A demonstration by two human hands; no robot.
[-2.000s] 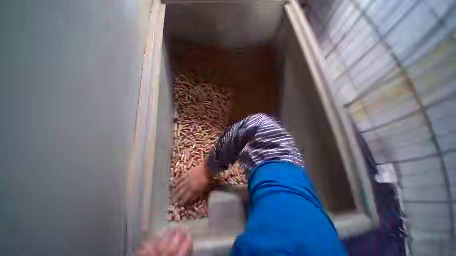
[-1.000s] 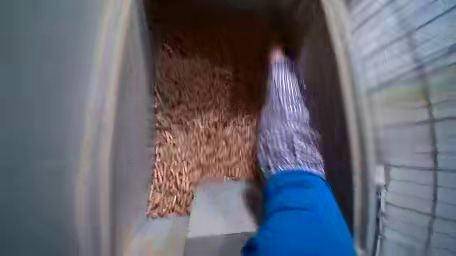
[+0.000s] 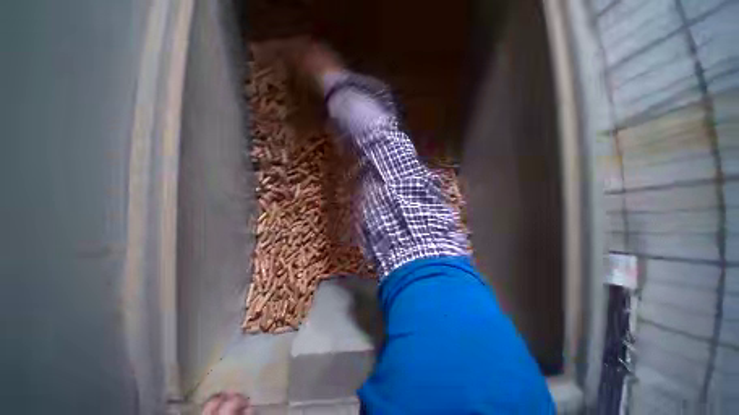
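Light-brown pellets lie in a deep layer inside the grey hopper. My right hand is blurred, far inside at the back left, low over or on the pellets; its fingers are not clear. The arm wears a checked sleeve and a blue upper sleeve. A pale block stands at the near edge of the pellets. My left hand is cut off by the bottom edge; only fingertips show, at the hopper's near rim.
A grey-green flat panel stands along the left. The hopper's pale right rim runs beside a light wall with dark lines. A dark strip with a pale top is at the lower right. The hopper's far end is dark.
My right hand has moved from the near left pellets to the right side, then to the back left. The view has moved closer over the hopper. My left hand's fingertips show again at the near rim.
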